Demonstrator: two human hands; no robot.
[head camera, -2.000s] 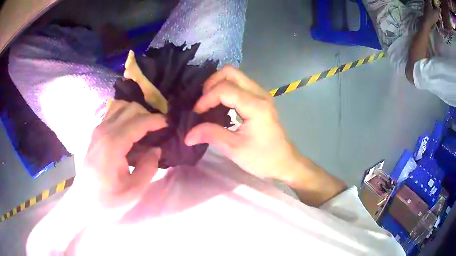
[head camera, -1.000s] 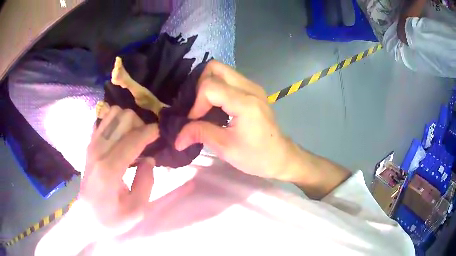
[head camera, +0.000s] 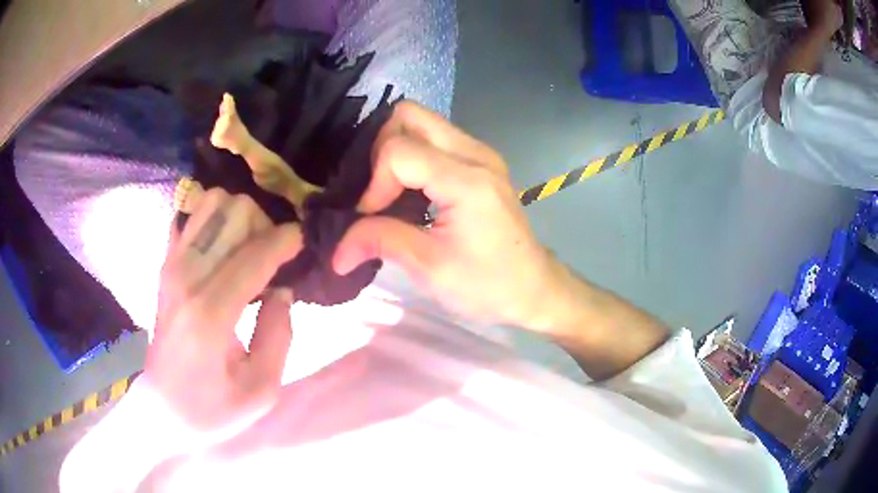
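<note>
A black, jagged figure piece (head camera: 322, 125) is held over my lap between both hands. A tan, curved limb-like part (head camera: 252, 154) sticks out of it toward the upper left. A second tan tip (head camera: 186, 195) shows just above my left fingers. My left hand (head camera: 217, 298) grips the piece's lower left side; glare washes out much of the hand. My right hand (head camera: 457, 221) pinches a dark fold of the piece between thumb and fingers on its right side. The fingertips partly hide the middle of the piece.
A blue-edged bin (head camera: 72, 337) with black pieces is low at left. A brown table edge (head camera: 67, 58) curves at upper left. A blue stool (head camera: 645, 53) and a seated person (head camera: 818, 116) are at upper right. Yellow-black tape (head camera: 616, 159) crosses the floor. Blue crates (head camera: 818, 337) and cartons stand at right.
The black piece's lower part is now folded and bunched between my fingers, where it was spread out before. The tan part has shifted slightly left. Both hands keep their hold.
</note>
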